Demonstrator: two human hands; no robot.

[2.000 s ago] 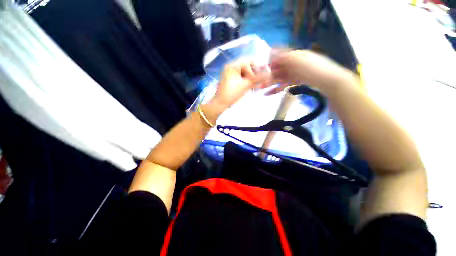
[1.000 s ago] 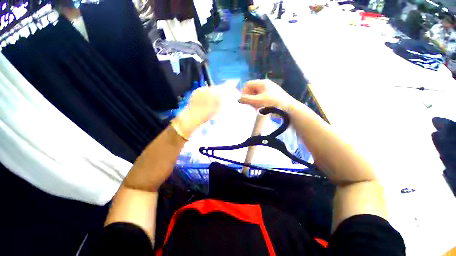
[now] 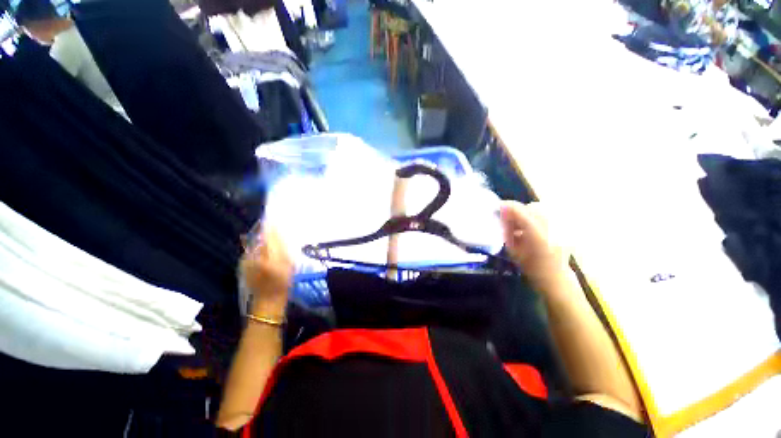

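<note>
A black hanger (image 3: 414,224) with a curved hook lies over the blue basket (image 3: 312,289), a dark garment (image 3: 411,299) hanging from it in front of me. A tan tube (image 3: 396,210) slants up behind the hanger. A whitish clear bag (image 3: 317,158) spreads behind the hanger over the basket. My left hand (image 3: 269,265) grips the bag's left edge. My right hand (image 3: 527,239) is at the bag's right side, by the hanger's right arm, fingers closed on the film; the hand is slightly blurred.
Dark garments (image 3: 111,162) and white garments (image 3: 77,295) hang at my left. A person (image 3: 77,56) is behind them. A white table (image 3: 634,257) with a yellow edge runs along my right, a dark garment pile (image 3: 749,222) on it. Stools (image 3: 401,44) stand on the blue floor.
My hands were close together above the basket and are now wide apart, lower, on either side of the hanger. The bag has spread open between them. The view has shifted.
</note>
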